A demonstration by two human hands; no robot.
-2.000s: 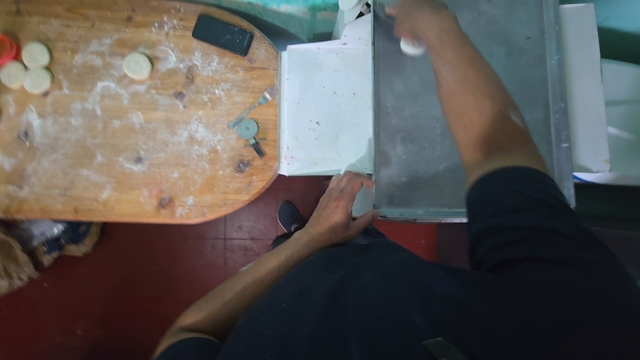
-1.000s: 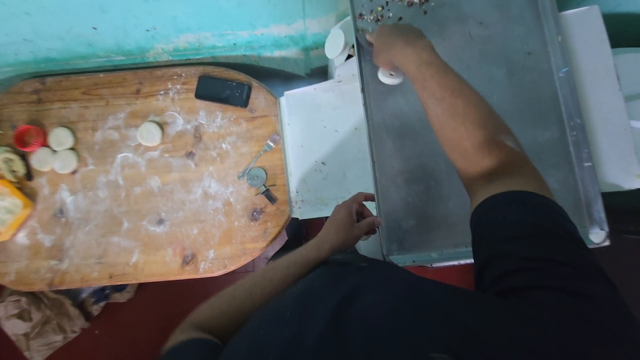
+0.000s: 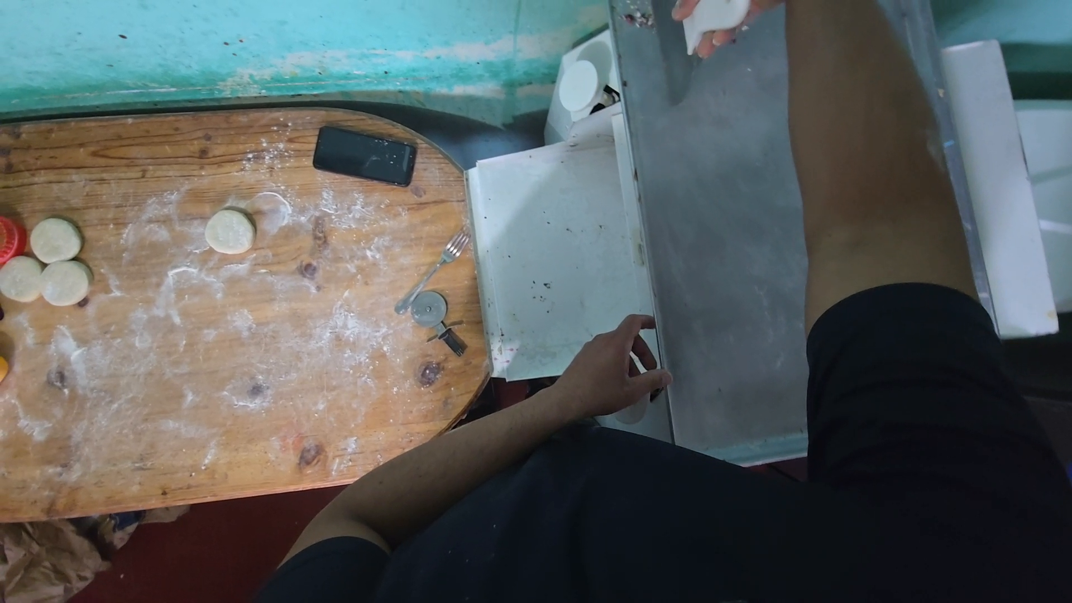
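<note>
At the top of the view, my right hand (image 3: 727,21) is closed around a white plastic scraper (image 3: 717,18) over the far part of a grey metal tray (image 3: 729,251). Dark and pale crumbs (image 3: 638,17) lie near the tray's far left corner. My left hand (image 3: 618,368) rests at the tray's near left edge, fingers curled and apart, holding nothing that shows. Several round dough discs (image 3: 229,231) lie on the floured wooden table (image 3: 251,335) to the left.
On the table are a black phone (image 3: 365,156), a fork (image 3: 433,272), a pizza cutter (image 3: 437,320) and a red ring-shaped item (image 3: 10,239). A white panel (image 3: 557,260) bridges table and tray. Behind it, a round white lid (image 3: 579,85) sits by the turquoise wall.
My right hand and the white thing in it have moved to the far end of the tray. Many crumbs seen there a second ago no longer show. My left hand stays at the edge.
</note>
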